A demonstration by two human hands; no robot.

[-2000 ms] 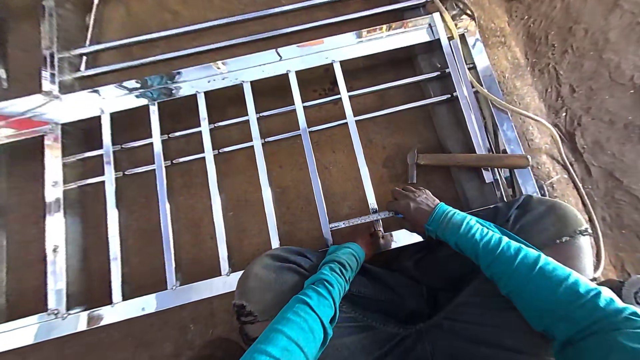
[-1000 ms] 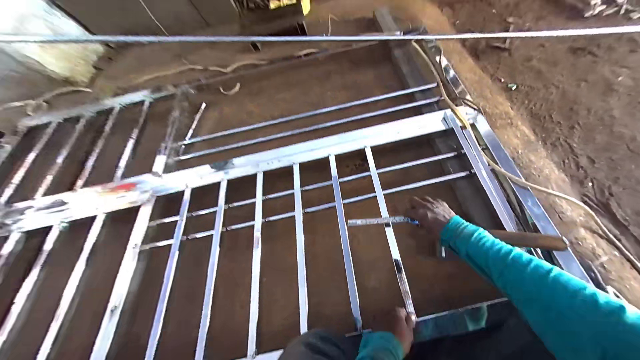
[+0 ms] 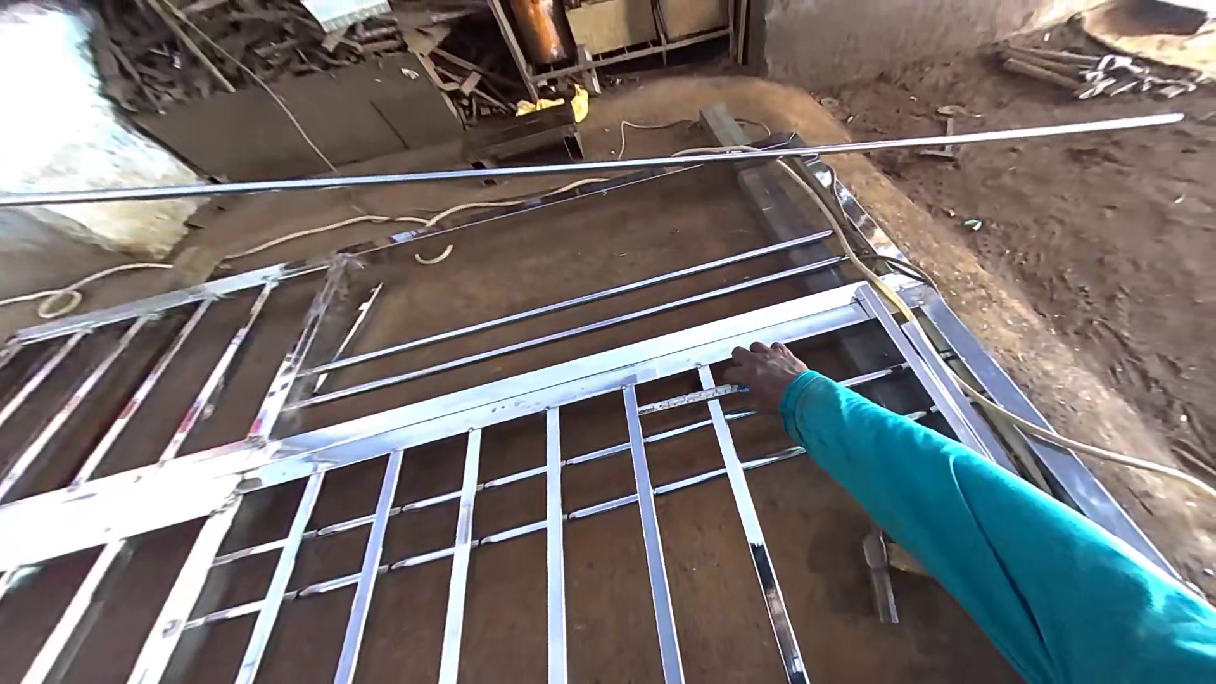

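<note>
My right hand (image 3: 766,372), in a teal sleeve, holds the end of a short marked measuring strip (image 3: 686,400). The strip lies across two slim shiny metal bars of a welded frame, close under the broad middle rail (image 3: 570,375). The outer of these bars (image 3: 741,494) passes just left of the hand. Two thin round rods (image 3: 532,527) cross beneath the upright bars. Below my forearm lies a hammer, its metal head (image 3: 880,575) showing and most of its handle hidden by the sleeve. My left hand is out of view.
A long thin metal rod (image 3: 589,169) spans the upper view. A pale cable (image 3: 1007,418) runs along the frame's right end. Two loose rods (image 3: 570,328) lie beyond the middle rail. Scrap metal (image 3: 285,57) is piled at upper left, bare soil (image 3: 1064,256) at right.
My right hand, with the strip, has moved up along the bars to the middle rail. My left hand, earlier at the bar's near end, has left the view. The view has shifted farther forward.
</note>
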